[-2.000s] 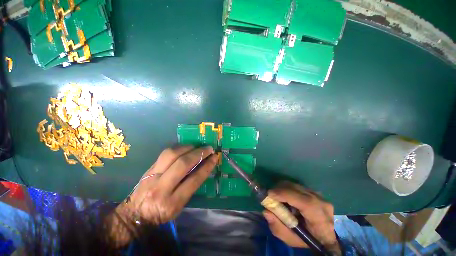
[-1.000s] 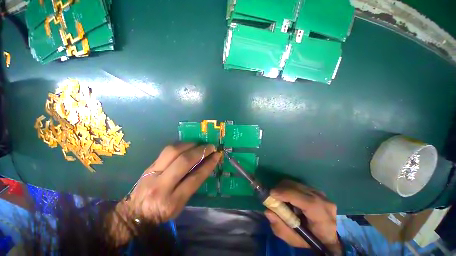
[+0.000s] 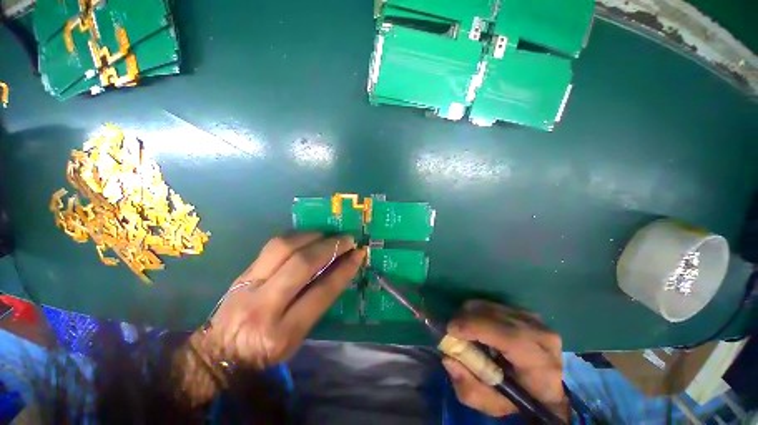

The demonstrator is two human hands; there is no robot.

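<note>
A green PCB panel [image 3: 401, 221] lies flat on the mat in front of me. An orange flex circuit [image 3: 351, 204] bridges its top middle. My left hand [image 3: 278, 295] covers the panel's left side, its fingertips on a second flex circuit [image 3: 366, 256] at the middle joint. Thin solder wire [image 3: 228, 292] runs between its fingers and over the hand. My right hand [image 3: 509, 355] grips a soldering iron [image 3: 468, 360] by its tan grip. The iron's tip is at the panel's middle seam, just below the left fingertips; exact contact cannot be told.
A heap of loose flex circuits [image 3: 129, 207] lies left. Soldered panels [image 3: 154, 37] are stacked far left, bare panels [image 3: 428, 70] far centre. A whitish cup [image 3: 644, 267] with silvery bits stands right. A cardboard box [image 3: 648, 371] is below the bench edge.
The iron's tip has moved down along the seam, away from the gap just below the top boards. The left hand has stayed on the panel. The whole view has shifted slightly.
</note>
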